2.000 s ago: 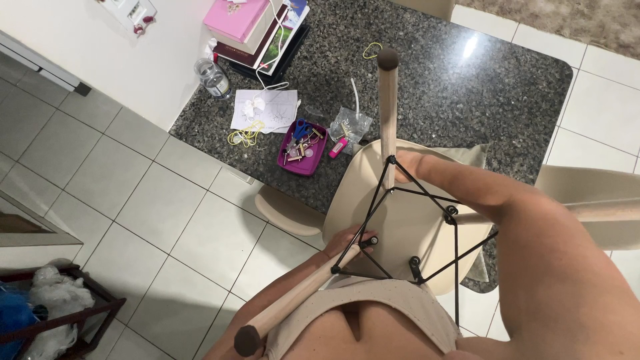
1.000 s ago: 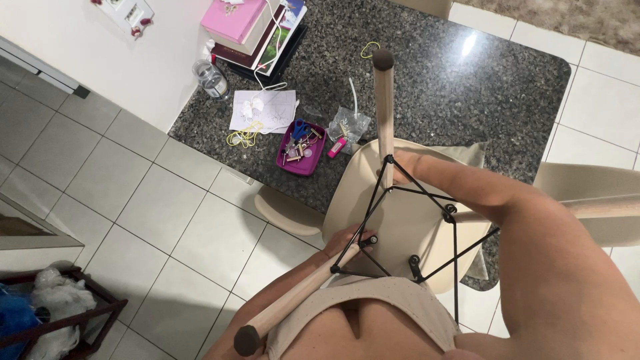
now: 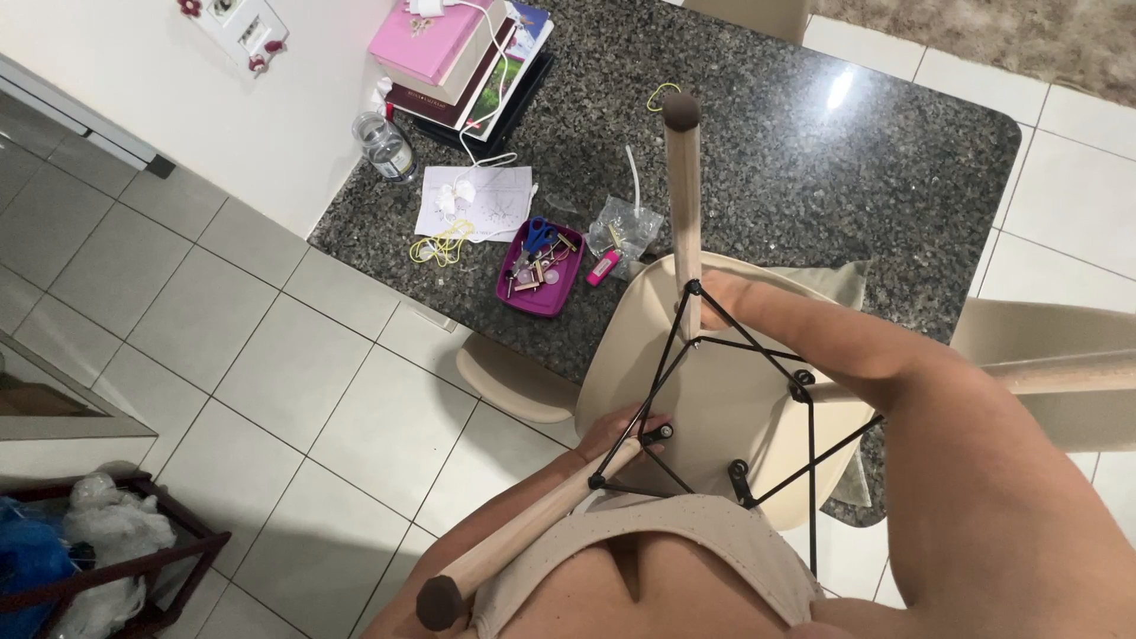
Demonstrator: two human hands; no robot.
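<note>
An upturned beige chair seat [image 3: 710, 382] lies over the corner of a granite table, its wooden legs [image 3: 541, 519] and black metal rod frame [image 3: 661, 386] facing up. My left hand [image 3: 626, 432] is at the black bracket [image 3: 657, 434] by the base of the lower-left leg, fingers partly hidden by rods. My right hand [image 3: 719, 300] is behind the upper leg [image 3: 683, 195], near that leg's base, and its fingers are mostly hidden. Another bracket [image 3: 739, 482] shows on the seat near my body. A greenish-grey cloth [image 3: 834, 282] lies under the seat.
On the granite table [image 3: 799, 195] are a purple tray [image 3: 540, 302] with blue scissors [image 3: 536, 238] and hardware, a pink item [image 3: 603, 267], a plastic bag [image 3: 632, 226], a paper sheet [image 3: 497, 195], a jar [image 3: 383, 146] and stacked books [image 3: 461, 89]. Other beige chairs [image 3: 515, 377] stand around it.
</note>
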